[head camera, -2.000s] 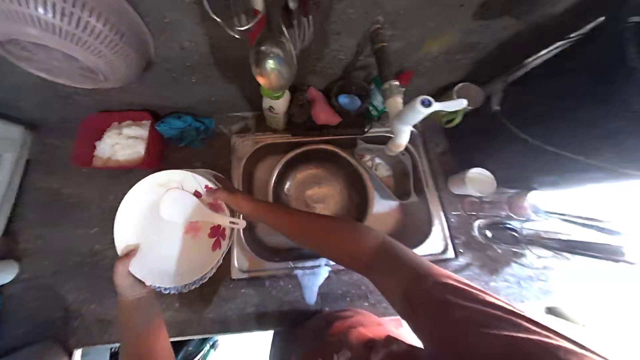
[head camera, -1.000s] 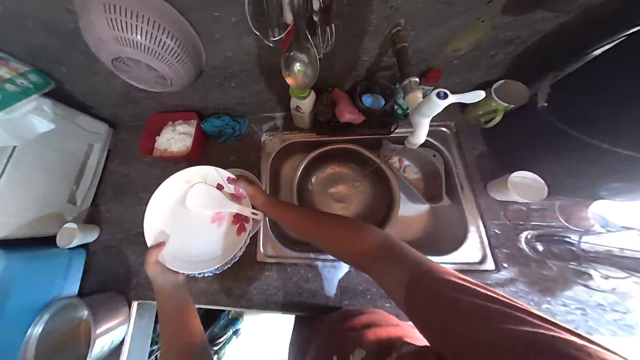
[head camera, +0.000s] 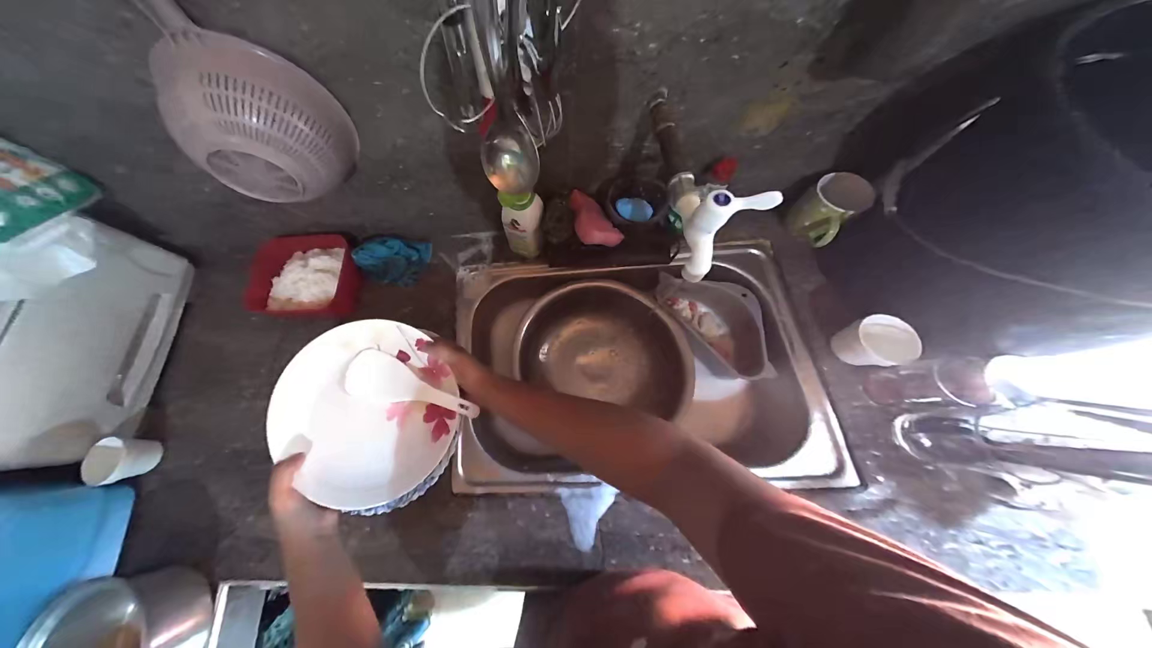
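Note:
A white plate with red and pink flowers (head camera: 342, 441) lies over another dish with a blue patterned rim, left of the sink. My left hand (head camera: 297, 495) grips its lower left edge, the thumb on top. At the plate's upper right edge is my right hand (head camera: 450, 360), its fingers partly hidden. A white plastic rice paddle (head camera: 387, 378) rests on the plate, its handle pointing right. My right forearm crosses the steel sink (head camera: 792, 396), where a large metal basin (head camera: 594, 351) holds cloudy liquid. Beside the basin sits a corner strainer (head camera: 729, 315) with scraps.
Behind the plate are a red container of white food (head camera: 306, 279) and a blue cloth (head camera: 393, 259). A white faucet (head camera: 706, 229) overhangs the sink. Cups stand at right, among them a white one (head camera: 877, 340). Another white cup (head camera: 121, 460) lies at left; a colander (head camera: 256, 117) hangs above.
The view has shifted, showing more of the counter's left side. Both hands stay at the plate, and the paddle remains on it.

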